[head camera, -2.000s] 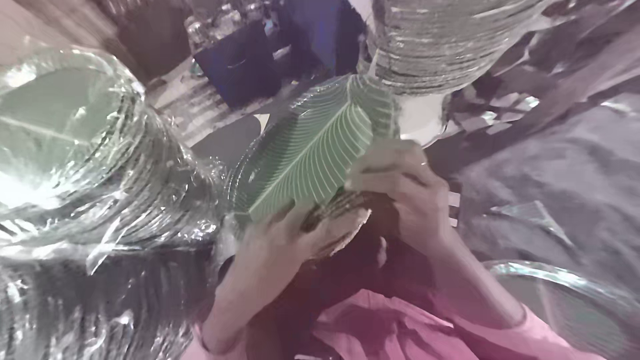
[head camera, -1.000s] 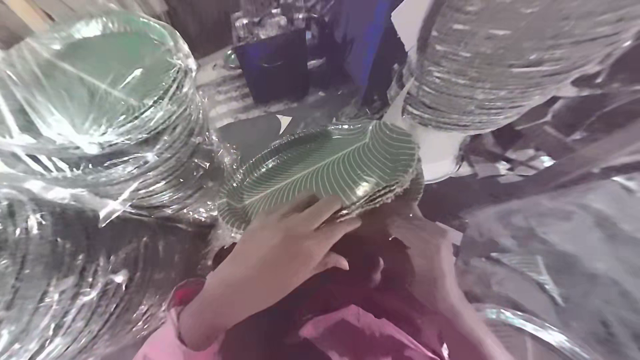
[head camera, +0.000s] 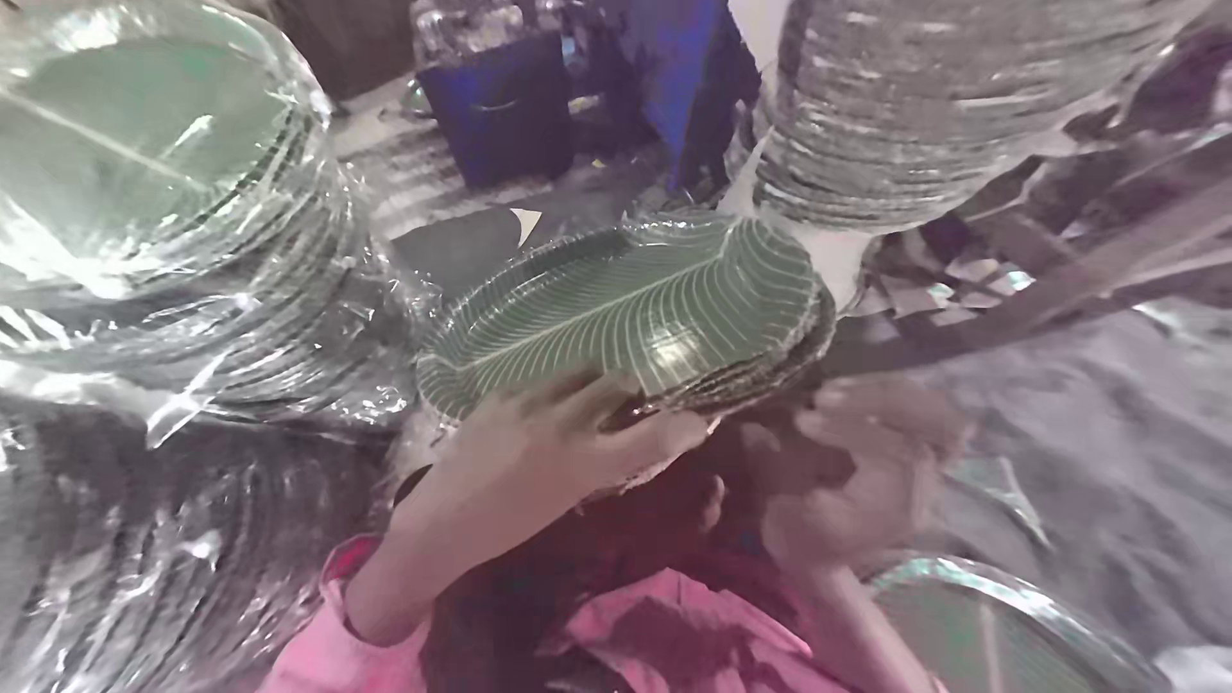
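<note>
A small stack of green oval plates with a leaf-vein pattern (head camera: 616, 308) lies tilted in front of me. My left hand (head camera: 539, 462) rests on the near edge of the stack, its fingers on the top plate and its thumb along the near rim. To the right of the stack, apart from it, is my right hand (head camera: 857, 462), blurred, with its fingers bent; whether it holds anything cannot be made out.
Tall plastic-wrapped plate stacks stand at the left (head camera: 183, 231) and upper right (head camera: 943, 106). Another wrapped stack (head camera: 192, 549) lies lower left. A dark blue bin (head camera: 500, 115) is behind. At lower right are a round-edged green plate (head camera: 1001, 616) and plastic sheeting (head camera: 1136, 433).
My right hand has come off the right side of the plate stack and moved to the right of it. My left hand stays on the near edge. The stack lies flatter than two seconds ago.
</note>
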